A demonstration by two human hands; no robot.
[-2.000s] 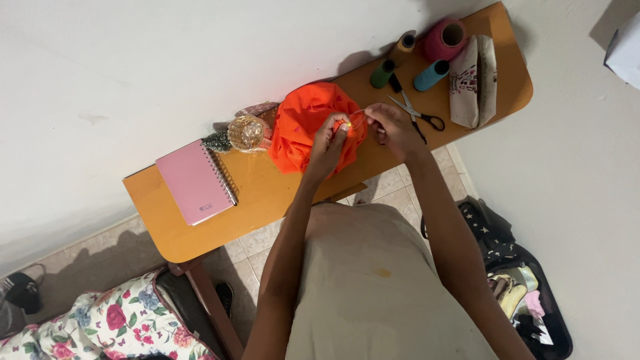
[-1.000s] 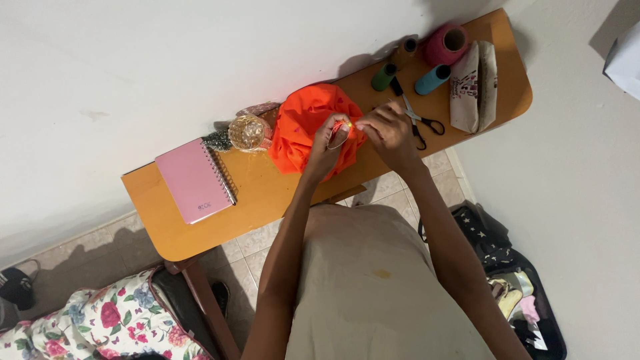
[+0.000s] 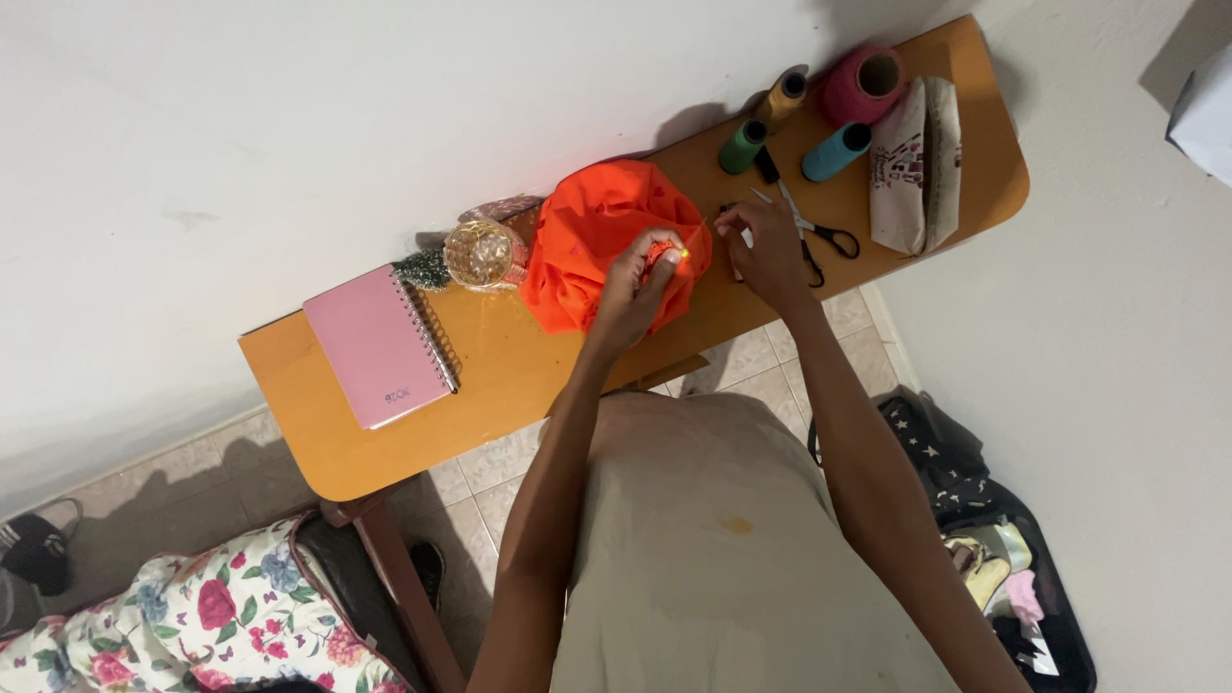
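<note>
Bright orange fabric point(image 3: 602, 217) lies bunched on the wooden shelf table. My left hand point(image 3: 640, 289) pinches a gathered piece of it, with a small yellow spot at the fingertips. My right hand point(image 3: 760, 245) is just to the right, off the fabric, its thumb and fingers bent close together; whether they hold a needle or thread is too small to tell. A thin, pale line shows between the two hands. Black-handled scissors point(image 3: 830, 238) lie beside my right hand, partly behind it.
Green point(image 3: 742, 146), yellow point(image 3: 782, 99), blue point(image 3: 835, 152) and pink point(image 3: 863, 87) thread spools stand at the back right, near a fabric pouch point(image 3: 897, 183). Leftward are a glass point(image 3: 478, 255), a small artificial tree point(image 3: 423, 270) and a pink spiral notebook point(image 3: 375, 346). An open suitcase point(image 3: 1059, 587) lies low at right.
My right hand was close against my left at the fabric two seconds ago; it is now apart, farther right. My left hand still pinches the orange fabric.
</note>
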